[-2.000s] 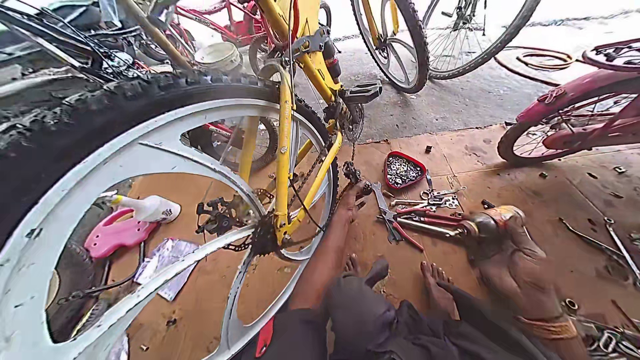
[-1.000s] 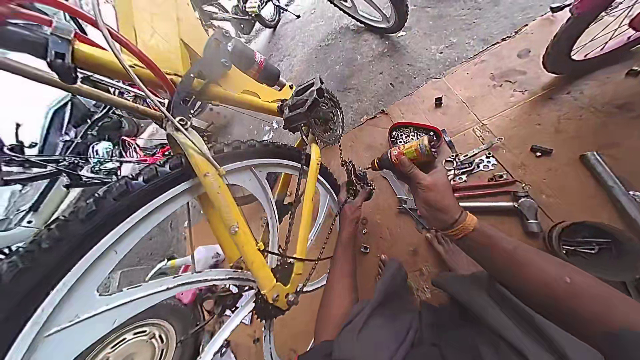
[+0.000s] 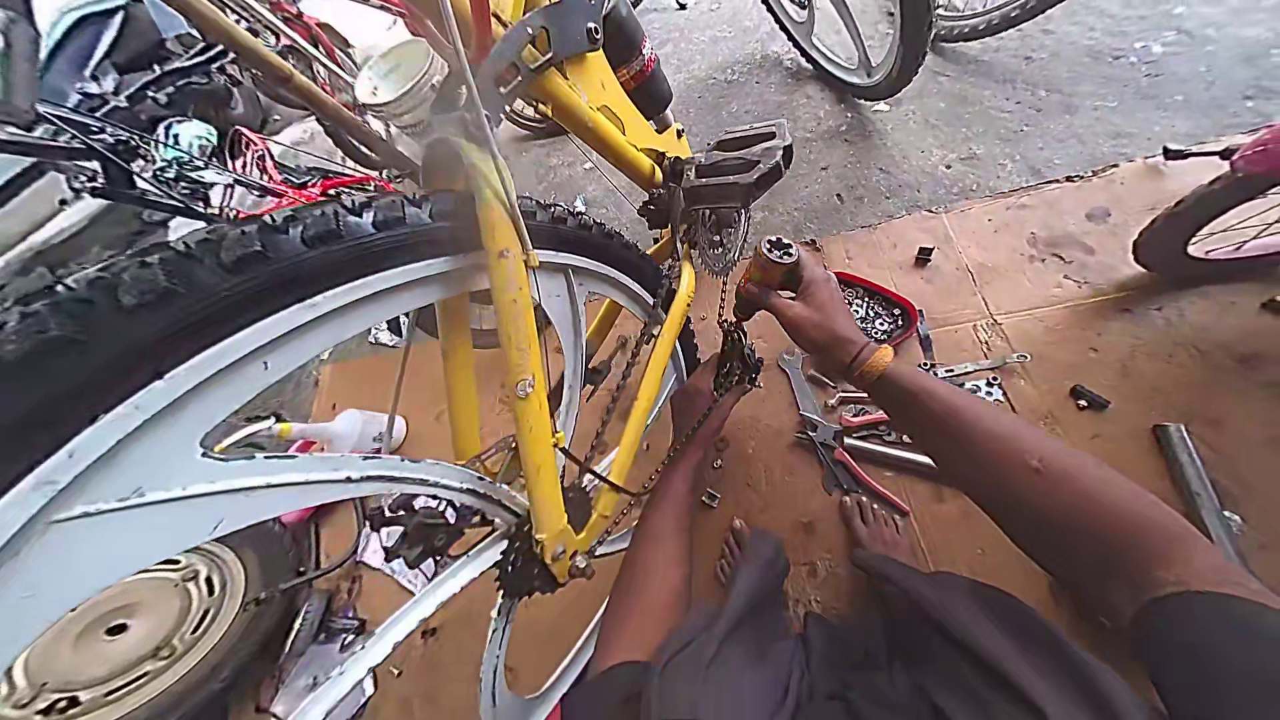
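My left hand (image 3: pixel 703 402) holds a dark rear derailleur (image 3: pixel 738 362), with the bicycle chain (image 3: pixel 668 462) running through it. Just above it, my right hand (image 3: pixel 815 305) grips a small orange-yellow bottle (image 3: pixel 770 268), tilted, its ribbed end facing up; its lower end is near the derailleur, and whether they touch cannot be told. The yellow bicycle frame (image 3: pixel 530 400) stands to the left, with a white spoked wheel (image 3: pixel 330 470) and a black pedal (image 3: pixel 740 165). The cogs (image 3: pixel 525 562) sit at the wheel's hub.
A red tray (image 3: pixel 912 318) of small metal parts lies behind my right wrist. Red-handled pliers (image 3: pixel 868 480), a wrench (image 3: pixel 797 385) and other tools lie on the brown floor. A metal tube (image 3: pixel 1195 490) is at the right, near a pink bicycle's wheel (image 3: pixel 1200 225). A white bottle (image 3: pixel 355 430) lies beyond the spokes.
My right hand, with the bottle, has moved from the right side over to the derailleur in my left hand. In the latest second the bottle has tipped more upright. The view has shifted.
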